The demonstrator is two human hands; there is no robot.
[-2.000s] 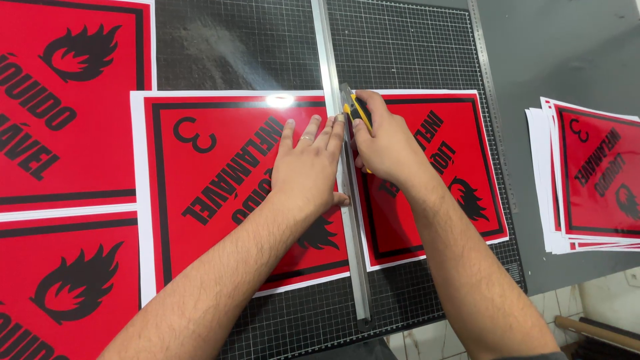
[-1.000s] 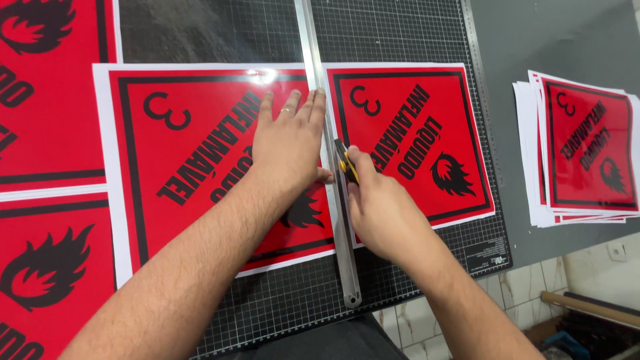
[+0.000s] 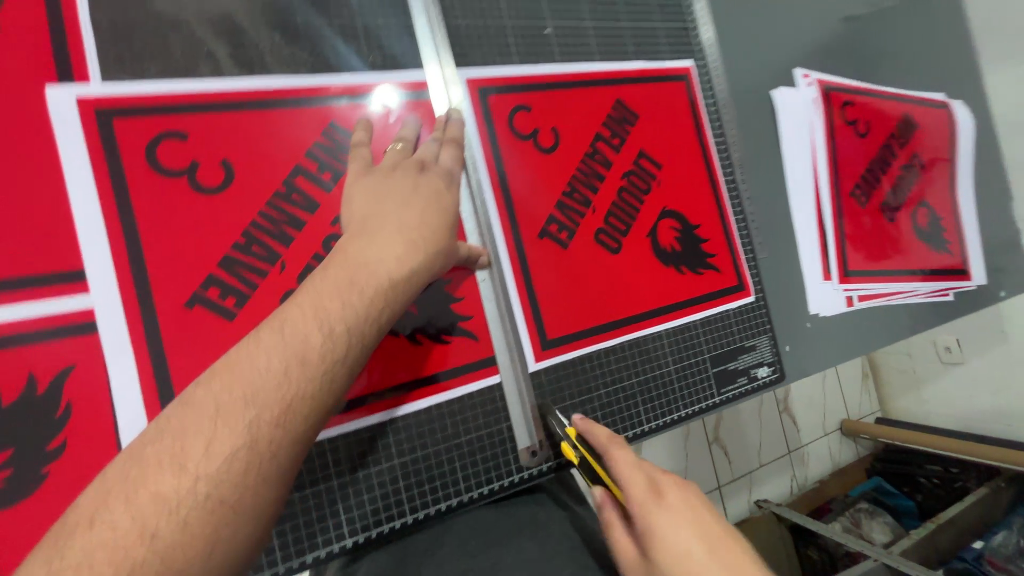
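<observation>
My left hand (image 3: 404,204) lies spread over a metal straightedge (image 3: 492,288) and the red printed sheet (image 3: 240,240) left of it, its fingertips and thumb touching the metal. My right hand (image 3: 656,496) grips a yellow and black utility knife (image 3: 590,464), its blade tip beside the straightedge's lower end, over the near edge of the black cutting mat (image 3: 384,488). Right of the straightedge lies a second red sheet (image 3: 608,216) with a black border, flame symbol and lettering. Part of the left sheet's print is hidden under my left hand and forearm.
A stack of similar red sheets (image 3: 896,192) lies on the grey table (image 3: 768,48) at the right. More red sheets (image 3: 40,200) are at the far left. Below the table edge are a cardboard tube (image 3: 936,442) and a metal frame (image 3: 864,532) among piled items.
My right hand has drawn the knife along the straightedge toward me, past the sheets' near edge. My left hand still presses on the straightedge. A white gap now shows between the two red prints.
</observation>
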